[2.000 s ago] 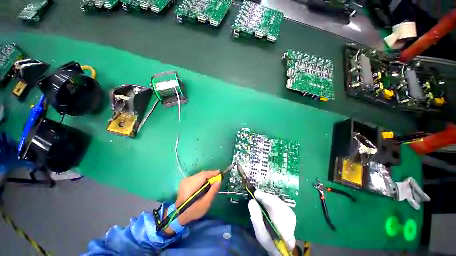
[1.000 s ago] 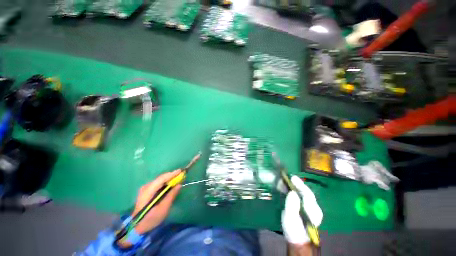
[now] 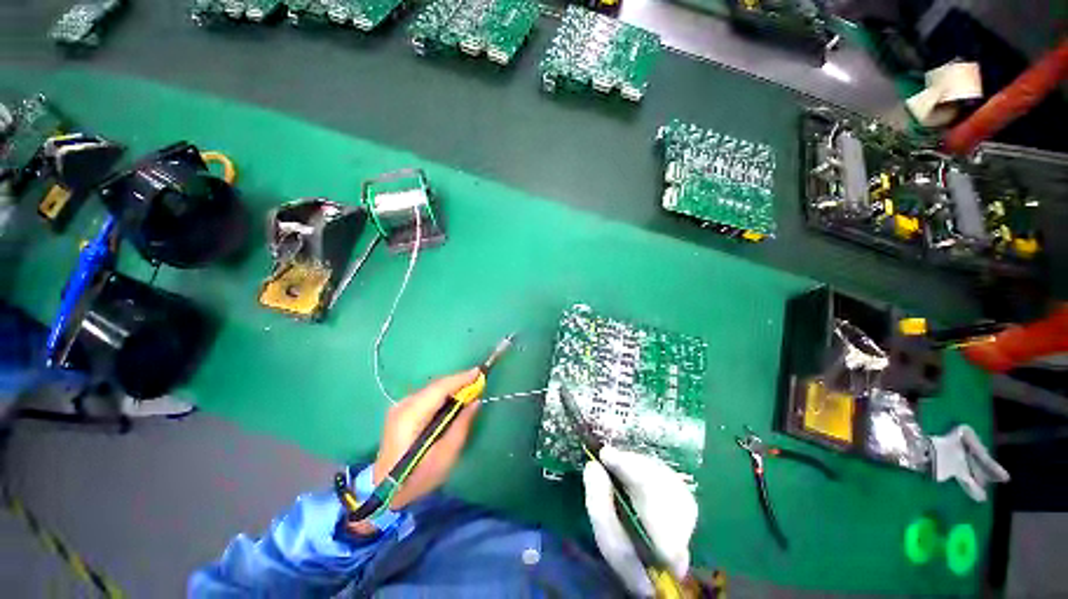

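Observation:
A green circuit board (image 3: 644,380) lies on the green mat in front of me. My left hand (image 3: 424,435), bare, holds a yellow-and-black soldering iron (image 3: 445,412), its tip off the board's left side. Solder wire (image 3: 381,339) runs from the reel (image 3: 401,202) to my left hand, and its free end reaches the board's left edge. My right hand (image 3: 644,509), in a white glove, holds a second soldering iron (image 3: 621,491) with its tip over the left part of the board. Whether that tip touches the board I cannot tell.
Side cutters (image 3: 761,474) lie open right of the board. A black iron stand (image 3: 808,351) and a white glove (image 3: 966,459) are at the right. Another iron stand (image 3: 310,252) and black round cups (image 3: 176,211) are at the left. More boards (image 3: 717,176) lie beyond the mat.
Over two seconds, the left iron's tip has moved left off the board. The right iron swung to the board's right side and is back over its left part. The camera view swung and returned.

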